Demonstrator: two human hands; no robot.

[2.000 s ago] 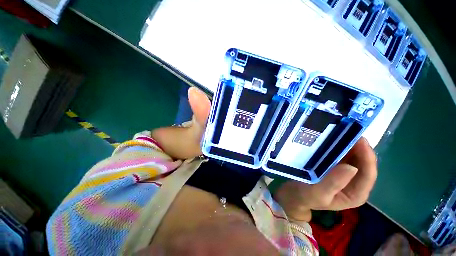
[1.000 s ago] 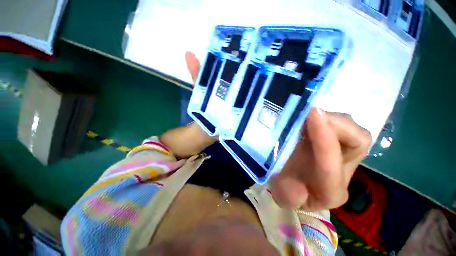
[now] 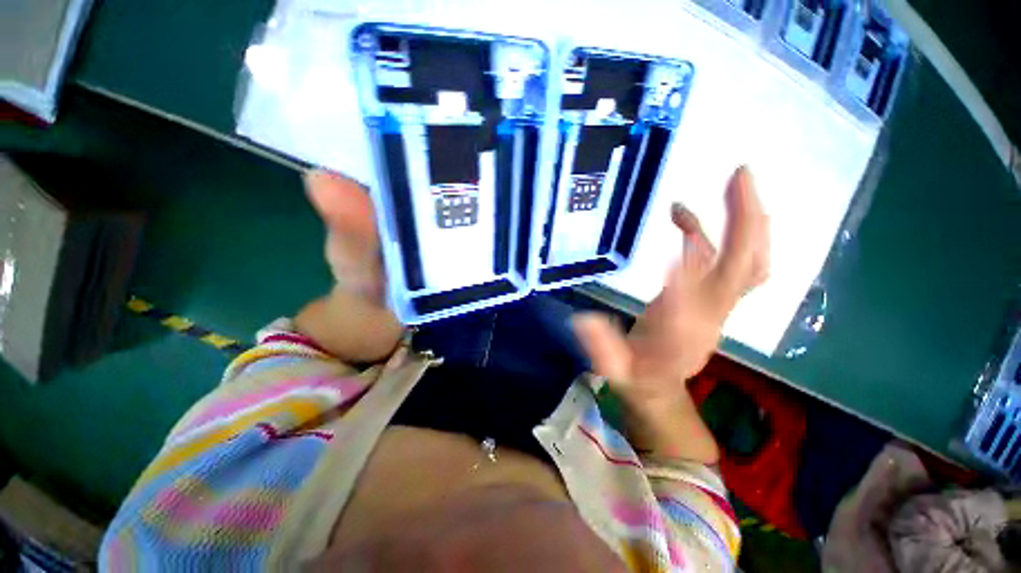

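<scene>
Two pale blue phone housings, a left one (image 3: 457,168) and a right one (image 3: 608,168), are held up side by side, their insides with black strips facing the camera. My left hand (image 3: 356,252) is at the left edge of the left housing and grips it; its other fingers are hidden behind. My right hand (image 3: 689,291) is off the housings, empty, fingers spread, a little below and right of the right housing. A white sheet (image 3: 773,213) lies behind them on the green bench.
More housings (image 3: 812,31) stand in a row on the sheet's far right edge. Clear plastic (image 3: 815,304) edges the sheet. A cardboard stack (image 3: 39,39) lies at upper left, a carton (image 3: 45,269) on the floor left. Another tray of housings (image 3: 1000,420) and a person's pinkish sleeve (image 3: 896,520) are at right.
The housings have turned and moved left and up, now facing the camera more squarely. My right hand has let go of the right housing and opened; my left hand keeps hold.
</scene>
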